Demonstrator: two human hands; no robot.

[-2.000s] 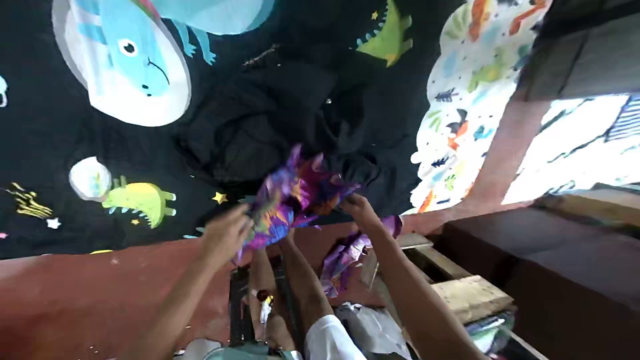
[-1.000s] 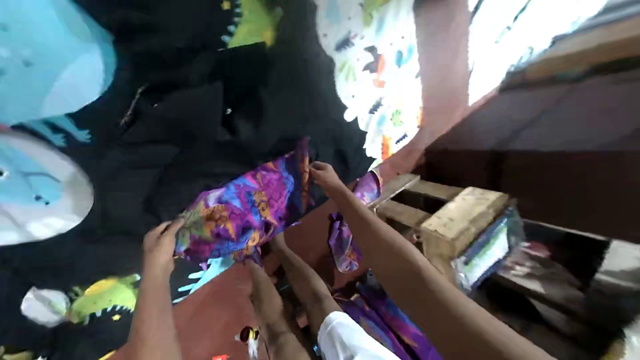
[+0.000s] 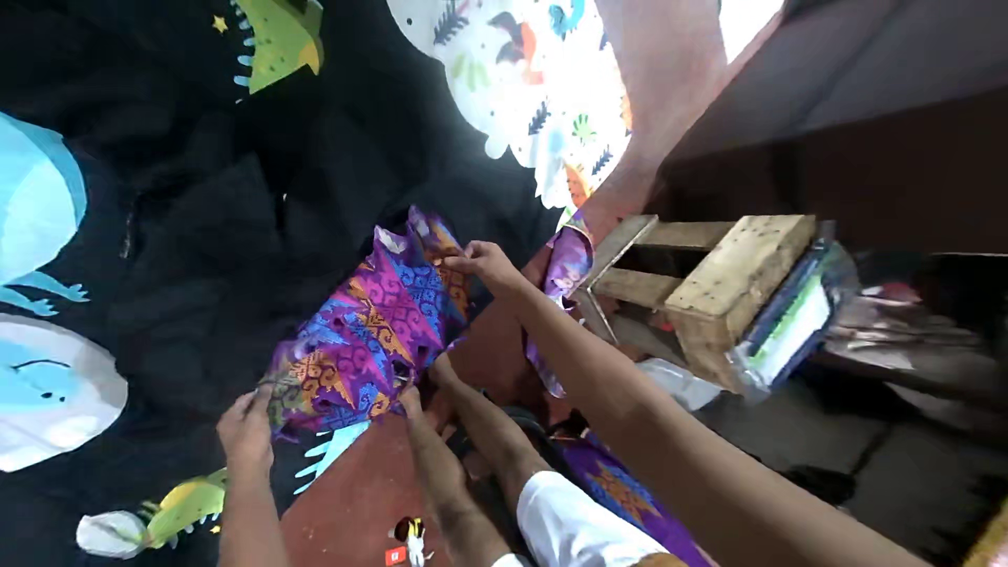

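A crumpled piece of purple fabric with orange, blue and pink patterns (image 3: pixel 370 331) is stretched between my two hands. At its lower left edge my left hand (image 3: pixel 246 433) pinches the cloth. My right hand (image 3: pixel 484 264) grips its upper right edge between thumb and fingers. Beneath the fabric lies a black sheet printed with dinosaurs (image 3: pixel 205 315). More purple patterned fabric (image 3: pixel 622 480) lies beside my legs, and another purple piece (image 3: pixel 568 260) is near the wooden frame.
To the right stands a wooden frame of rough planks (image 3: pixel 709 283), with a plastic-wrapped packet (image 3: pixel 791 315) against its block. Reddish floor (image 3: pixel 339 512) shows by my feet. A small red item (image 3: pixel 395 556) and a white and yellow item (image 3: pixel 415 539) lie at the bottom.
The patterned fabric was bunched between my hands two seconds ago, then spread wider; now it hangs at a slant, still held at both sides. The view has shifted to the right.
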